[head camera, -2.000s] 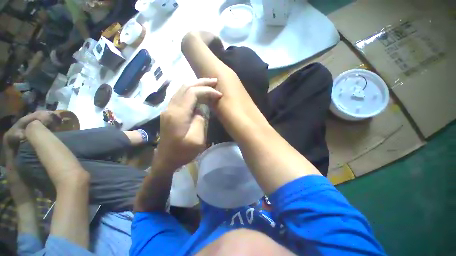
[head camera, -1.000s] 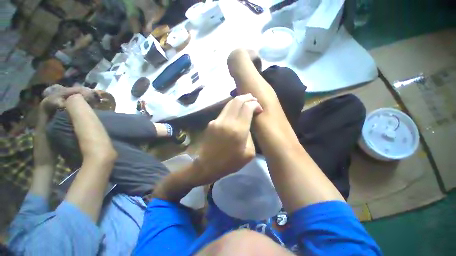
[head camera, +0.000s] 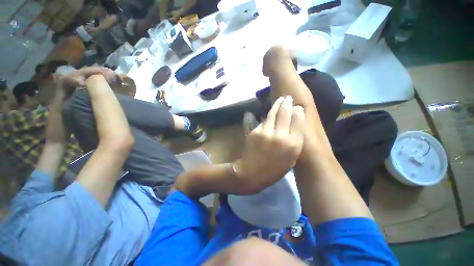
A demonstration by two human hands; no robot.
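Note:
My left hand (head camera: 273, 145) lies against the inner side of my bare right forearm (head camera: 319, 156), its fingers close together and touching the skin. Its palm side is hidden, so I cannot tell if it grips anything. My right hand (head camera: 279, 56) is bent down past my knee at the table's near edge. Its fingers are hidden. A translucent white round tub (head camera: 270, 208) sits on my lap against the blue shirt, partly covered by my left hand and right forearm.
A second white round tub (head camera: 417, 158) sits on cardboard beside my right leg. The white table (head camera: 377, 83) holds a dark blue case (head camera: 196, 64), a brown disc (head camera: 161, 76), a round white dish (head camera: 313, 45) and a white carton (head camera: 365, 32). A person in light blue sits close at left.
The view has shifted, so table, tub and neighbour sit differently in the picture. My left hand's fingers, curled before, now look straighter and closer together against the forearm.

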